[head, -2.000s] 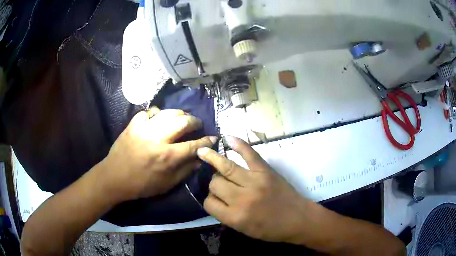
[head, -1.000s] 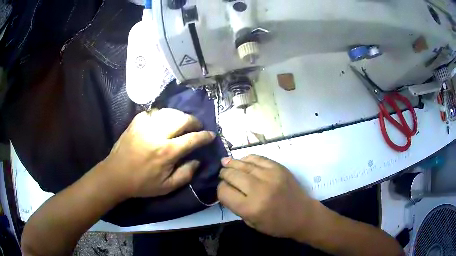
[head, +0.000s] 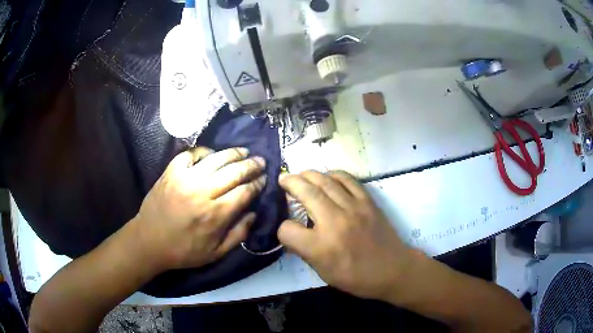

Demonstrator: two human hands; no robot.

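Dark brown-black trousers cloth [head: 84,169] spreads over the left of the table. A smoother navy piece [head: 250,133] runs under the presser foot and needle [head: 276,120] of the off-white sewing machine [head: 403,32]. My left hand [head: 201,205] lies flat on the navy piece, fingers bent, pressing it. My right hand [head: 338,227] is at the seam edge in front of the needle, thumb and fingertips on a pale striped strip [head: 297,209]. A whitish thread [head: 260,251] curves over the cloth between the hands.
Red-handled scissors [head: 518,156] lie right of the machine bed [head: 344,159]. A blue and silver piece [head: 482,67] sits above them. A white oval guard [head: 180,81] stands left of the machine head. A grey fan-like unit [head: 569,299] is at lower right.
My right hand has moved up the seam towards the needle, and its fingers have spread from a tighter pinch. My left hand's index finger has drawn back from the seam edge.
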